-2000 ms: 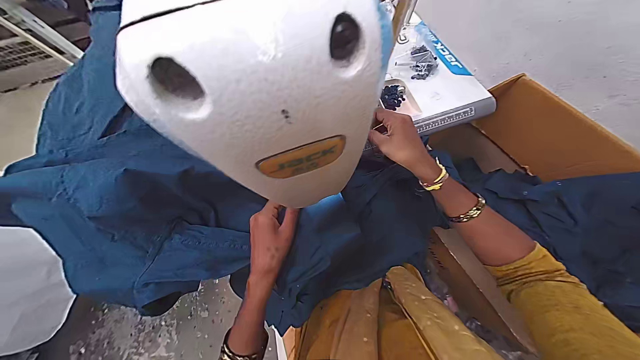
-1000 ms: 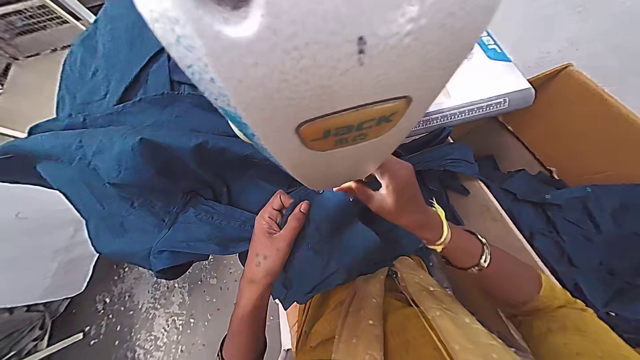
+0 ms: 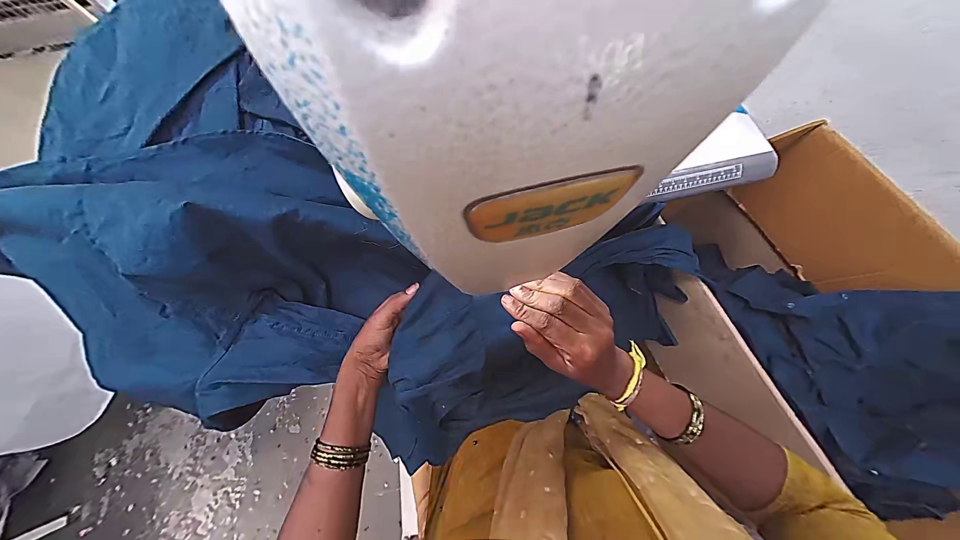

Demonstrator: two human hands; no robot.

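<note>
A dark blue garment lies spread under the white head of a Jack sewing machine. My left hand touches the cloth left of the machine head's tip, thumb up and fingers partly hidden by the fabric. Just below the tip, my right hand has its fingers bent and close together at the cloth; whether they pinch it cannot be told. The machine head hides the needle area.
A cardboard box stands at the right, with more dark blue garments in and over it. The white machine bed with a printed scale juts out beside it. A pale rounded panel is at the left.
At first my right hand was beside the machine head near small dark items on the bed; it then moved to the cloth under the tip. My left hand has opened out from its curled pose.
</note>
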